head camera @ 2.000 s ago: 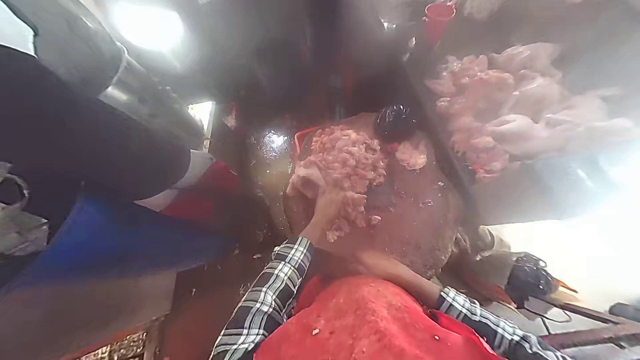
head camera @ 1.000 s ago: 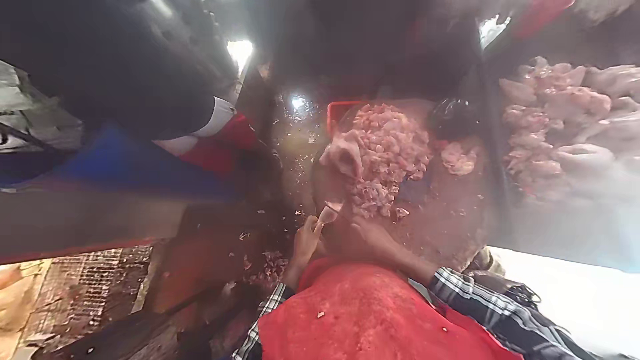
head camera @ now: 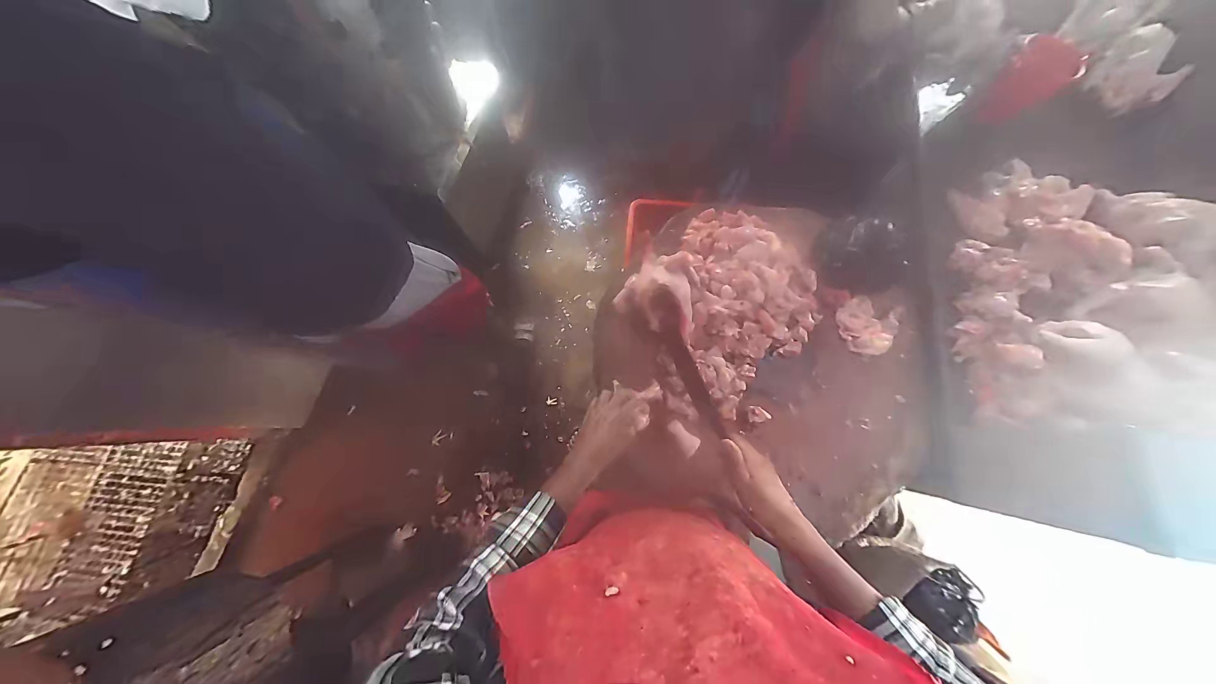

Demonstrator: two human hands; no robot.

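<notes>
My right hand [head camera: 746,467] grips a long-bladed knife [head camera: 695,380], whose blade points away from me over a round chopping block [head camera: 826,437]. At the block's near left, my left hand [head camera: 616,418] has its fingers curled at a small pale piece of meat [head camera: 650,391]; how firmly it holds it is hard to tell. A pile of cut raw meat pieces [head camera: 750,285] lies on the far part of the block, with a larger pale piece [head camera: 662,285] at its left side. A smaller heap [head camera: 866,325] sits to the right, near a dark round bundle [head camera: 863,249].
On the grey counter [head camera: 1035,484] at right lies more raw poultry [head camera: 1083,275]. An orange-red rim [head camera: 631,228] shows behind the block. Another person's dark sleeve [head camera: 285,209] reaches in from the left. A woven crate or grate [head camera: 123,522] is at lower left.
The long knife now lies across the block in my right hand; a second ago no long blade showed there. My left hand has moved forward onto the block's edge.
</notes>
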